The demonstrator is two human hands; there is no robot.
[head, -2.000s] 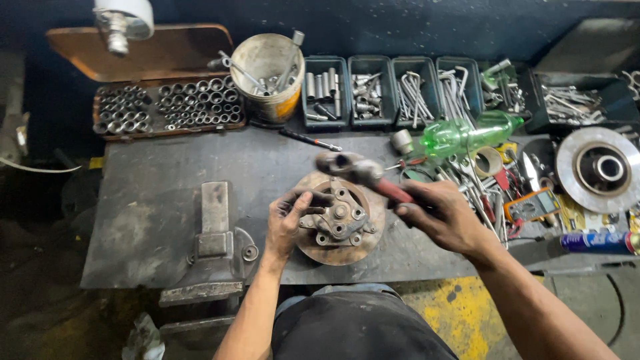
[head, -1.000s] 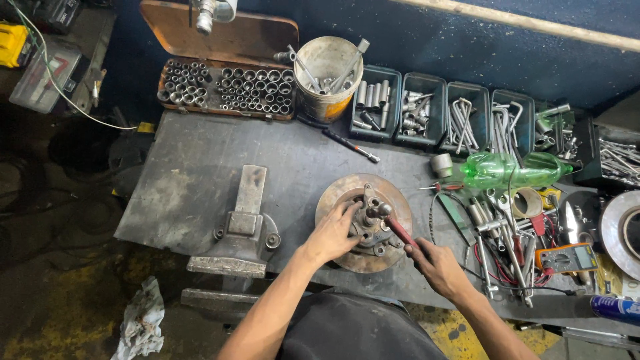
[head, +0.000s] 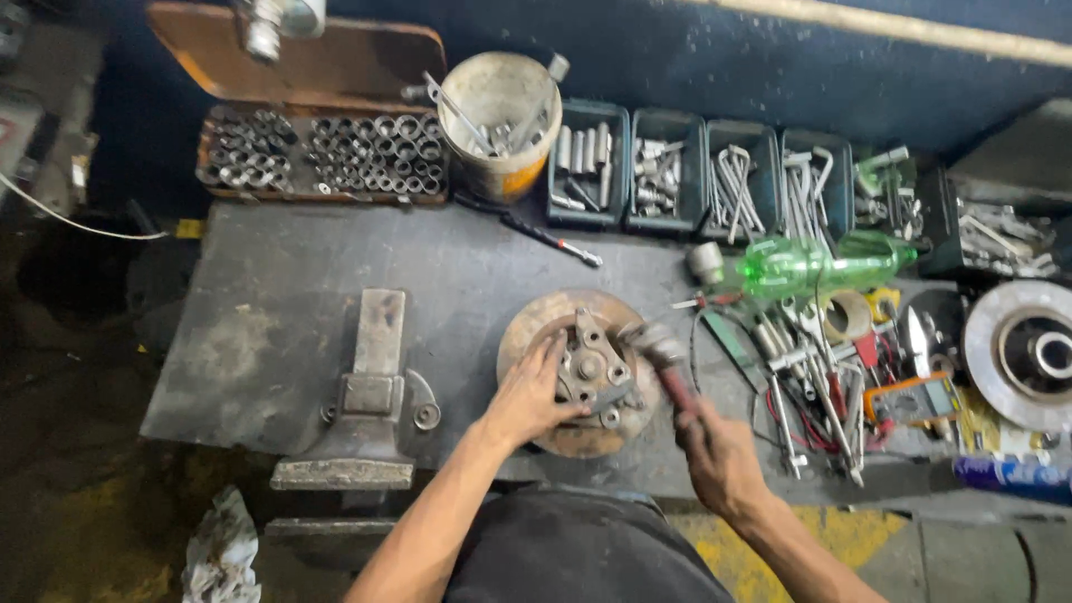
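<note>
A rusty brake disc [head: 519, 335] lies flat on the metal workbench, with a steel wheel hub or knuckle [head: 589, 365] on top of it. My left hand [head: 532, 394] rests on the left side of this part, fingers spread over its edge; whether they grip it I cannot tell. In my right hand [head: 716, 456] is a ball-peen hammer [head: 674, 377] with a red handle. Its blurred head is above the disc's right side, just right of the hub.
A bench vise [head: 368, 419] stands to the left. Behind are a socket set [head: 322, 197], a bucket of tools [head: 502, 176] and several bins [head: 586, 219]. Loose tools, a multimeter [head: 913, 400], a green plastic bottle [head: 804, 266] and another brake disc [head: 988, 352] lie at the right.
The hammer's head was over the middle of the hub one second ago and is now to its right. My left hand has stayed at the hub's left side since then.
</note>
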